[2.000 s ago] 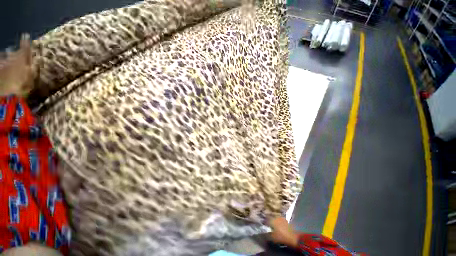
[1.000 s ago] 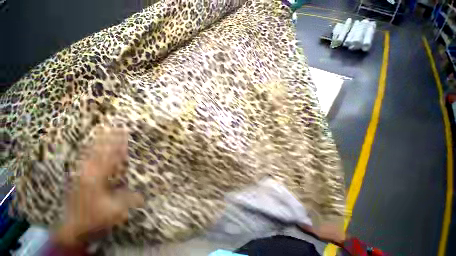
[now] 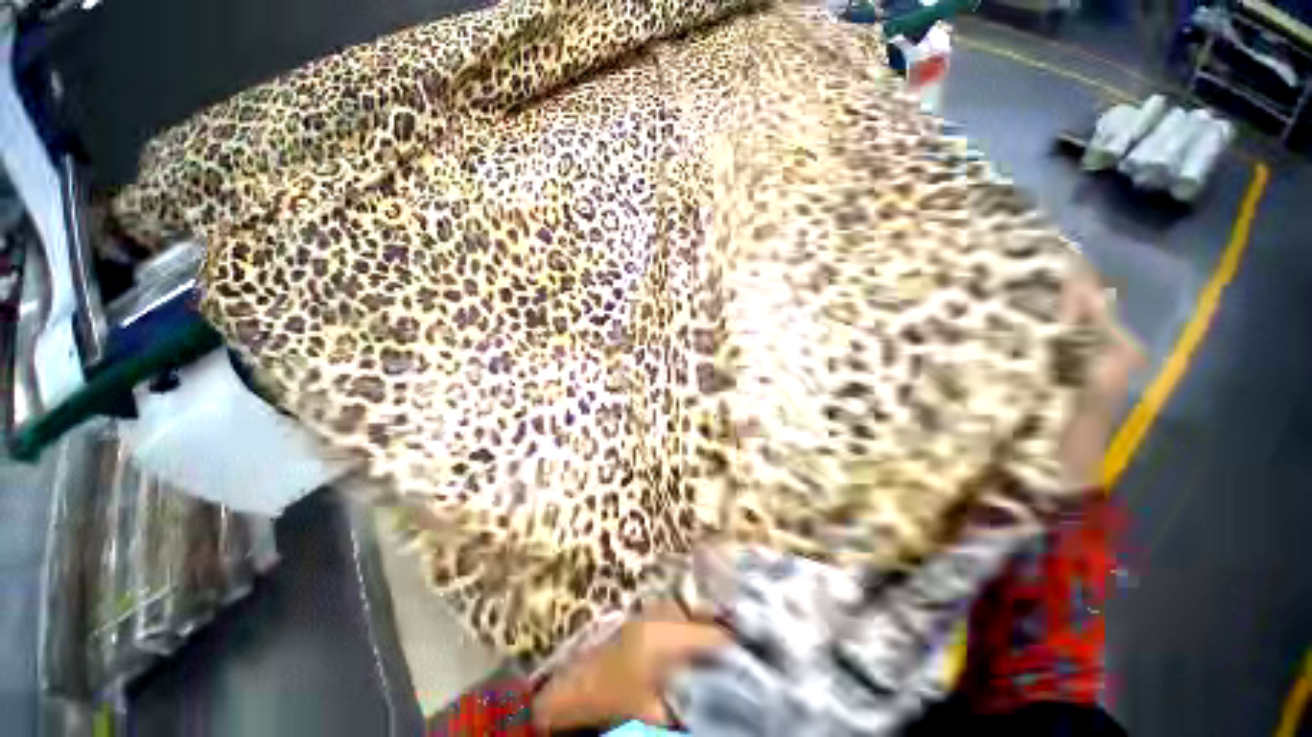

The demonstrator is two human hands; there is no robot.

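Leopard-print fabric (image 3: 547, 317) hangs wide from the fabric roll (image 3: 331, 123) at the top towards me. Its near edge is bunched, with a paler grey-white face (image 3: 806, 634) turned up at the bottom centre. My left hand (image 3: 626, 670) is at the bottom, closed on the near edge of the fabric. My right hand (image 3: 1101, 382) is blurred at the right edge of the fabric and holds it there; its fingers are partly hidden by the cloth.
A green-wrapped bar (image 3: 115, 386) sticks out at the left beside a silver metal arm (image 3: 58, 274). Plastic-wrapped rolls (image 3: 158, 576) lie low at the left. White rolls (image 3: 1158, 148) lie on the floor at the upper right, near a yellow line (image 3: 1201, 324) and shelving (image 3: 1259, 65).
My left hand has moved from the left side to the bottom centre and grips the edge. My right hand has risen with the fabric's right side. The view has shifted, showing the bar and left-side rolls.
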